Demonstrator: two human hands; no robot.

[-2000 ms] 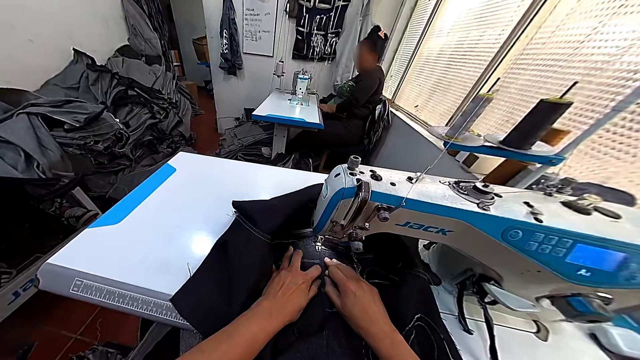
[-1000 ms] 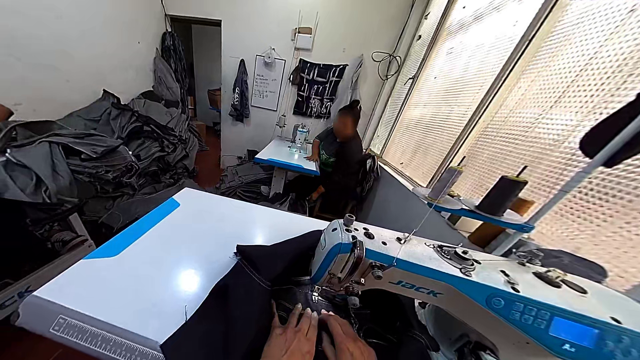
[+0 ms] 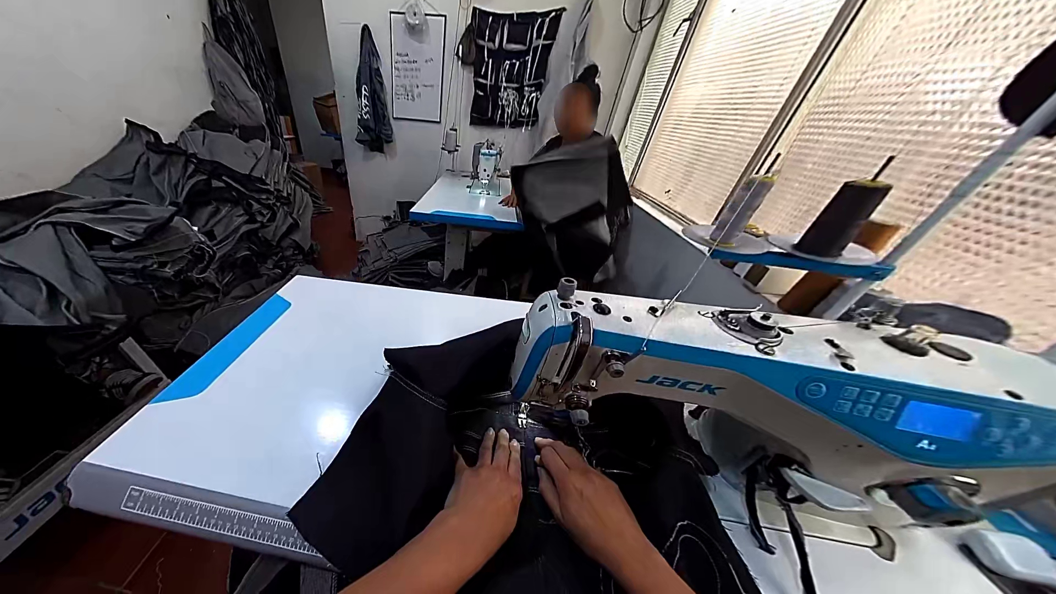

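A dark denim garment [image 3: 371, 470] with pale stitching lies under the presser foot [image 3: 523, 414] of a white and blue Jack sewing machine [image 3: 693, 355]. My left hand [image 3: 488, 487] rests flat on the cloth just in front of the foot, its fingers pointing at it. Close to its right, my right hand [image 3: 577, 495] touches the same cloth with fingers bent; whether it pinches a fold cannot be told. A narrow strip of cloth shows between the hands. The needle tip is too small to make out.
The white sewing table [image 3: 330, 363] extends left, with a printed ruler [image 3: 214, 520] along its front edge. Thread cones [image 3: 841, 219] stand behind the machine. Heaped grey cloth [image 3: 107, 239] lies at left. A person [image 3: 577, 115] sits at another sewing machine [image 3: 487, 165], holding up grey cloth [image 3: 569, 186].
The person at the back now has grey cloth raised before them, not seen raised earlier. My hands stay on the garment near the foot, with more space between them than one second ago.
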